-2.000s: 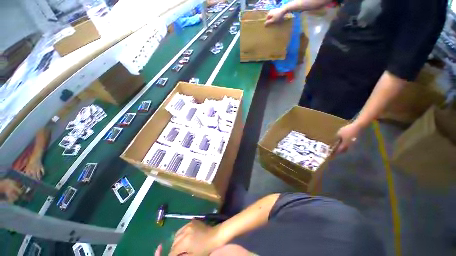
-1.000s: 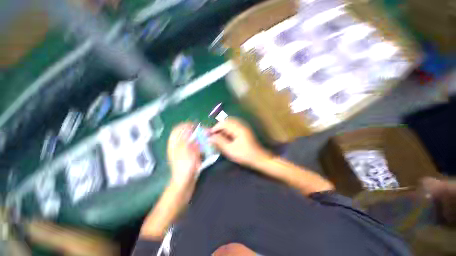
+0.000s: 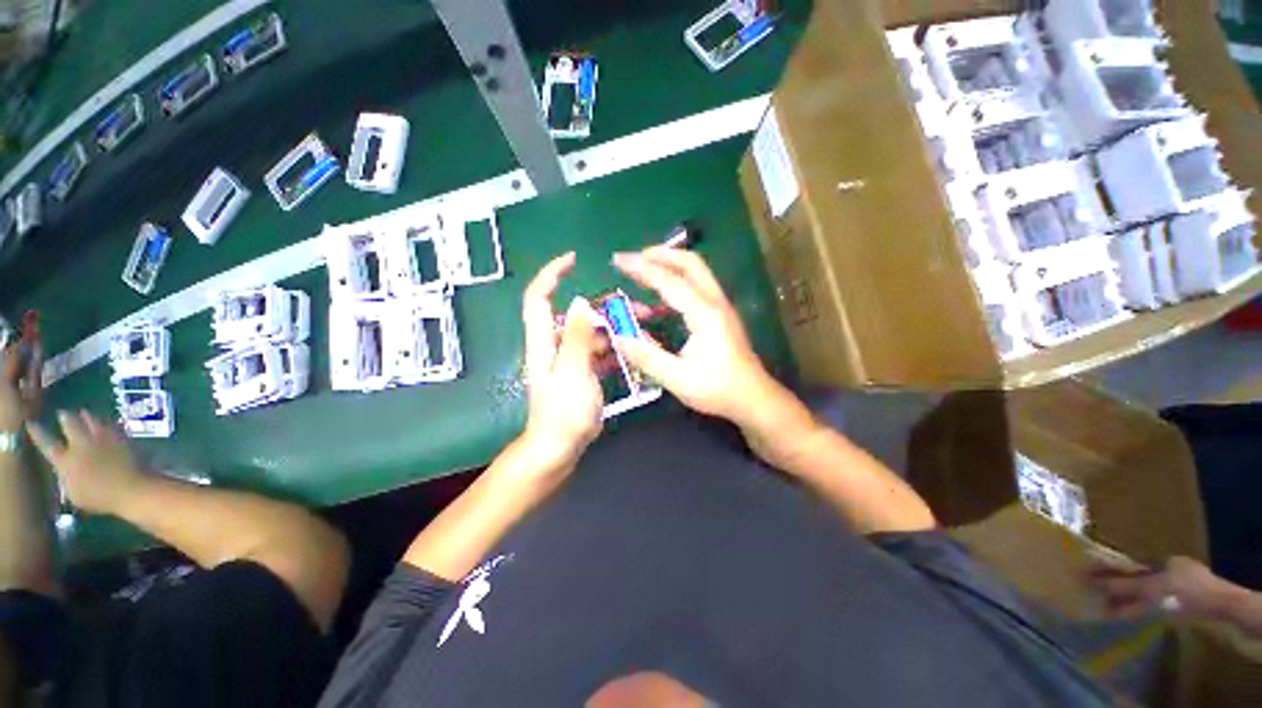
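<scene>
A partly assembled unit (image 3: 622, 321), a white frame with blue and red showing inside, is held between both hands above the green bench near my body. My left hand (image 3: 561, 362) grips its left side, thumb on the upper part. My right hand (image 3: 699, 332) holds its right side, thumb near the blue part. The fingers hide much of the frame; its white lower end shows below them. A small dark object, perhaps the mallet head (image 3: 678, 237), shows just beyond my right fingers; the rest is hidden.
Stacked housings (image 3: 395, 325) stand left of my hands, smaller piles further left. An open carton (image 3: 865, 277) of white housings is at the right. Beyond the pale rail (image 3: 651, 145) lie several units. Another person's hands are at far left; another hand (image 3: 1176, 588) is by a lower-right carton.
The view has swung down and left, bringing the stacked housings and the neighbouring worker into clear view. Both hands stay together on the unit, which is now sharper and turned.
</scene>
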